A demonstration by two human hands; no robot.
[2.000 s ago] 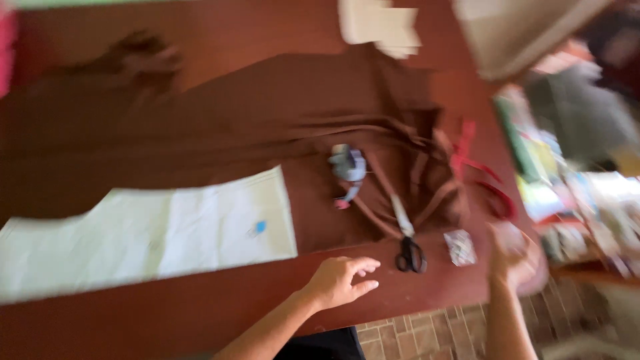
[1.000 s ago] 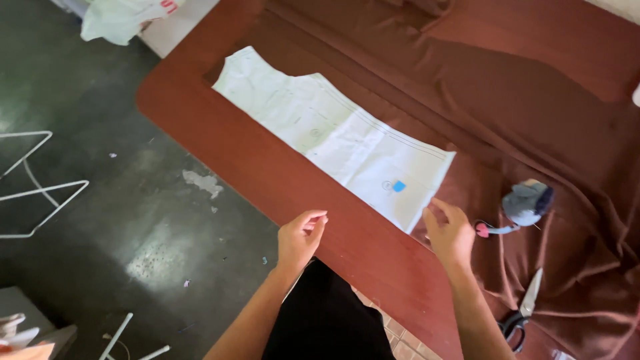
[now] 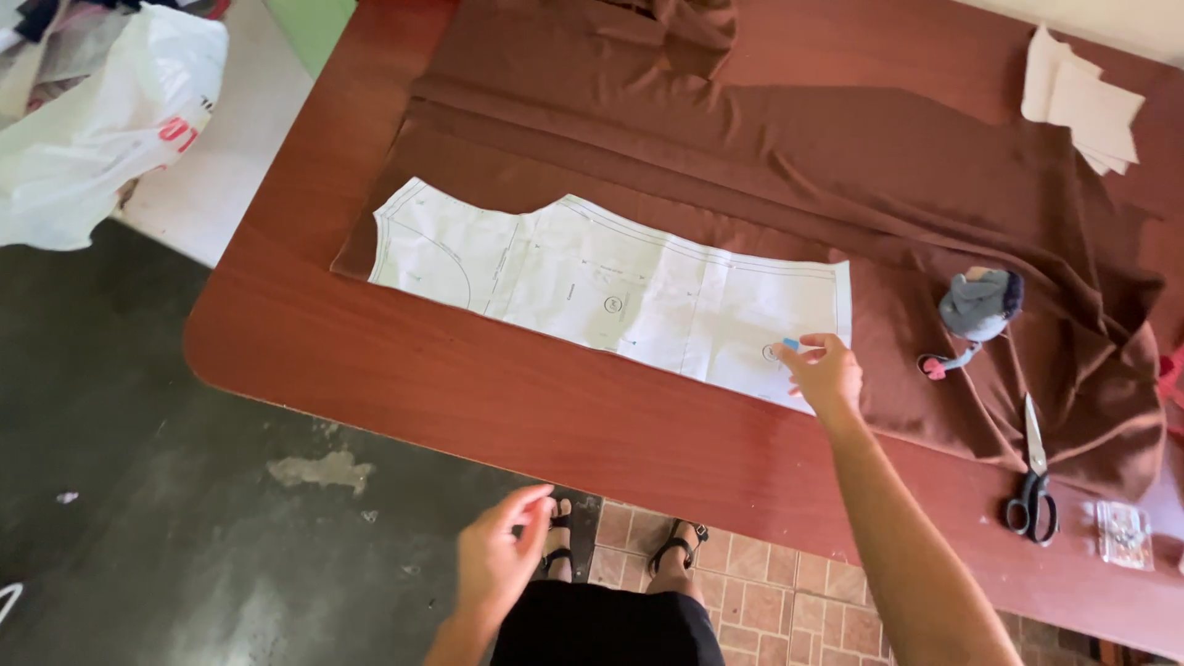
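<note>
A white paper sewing pattern piece lies flat on brown fabric along the table's near edge. My right hand is over the pattern's right end, its thumb and fingers at a small blue piece, perhaps tailor's chalk; whether they grip it is unclear. My left hand hangs in front of the table edge, fingers curled, with nothing seen in it. On the fabric to the right sits a grey-blue fabric pincushion with a strap. Black-handled scissors lie below it, blades on the fabric.
A clear box of pins is right of the scissors. Pale cloth or paper pieces lie at the back right of the wooden table. A white plastic bag rests on a white surface at left. Folds and bunches run through the fabric.
My right hand has moved from the pattern's lower right corner onto its right end, by the blue piece. The view has shifted and turned.
</note>
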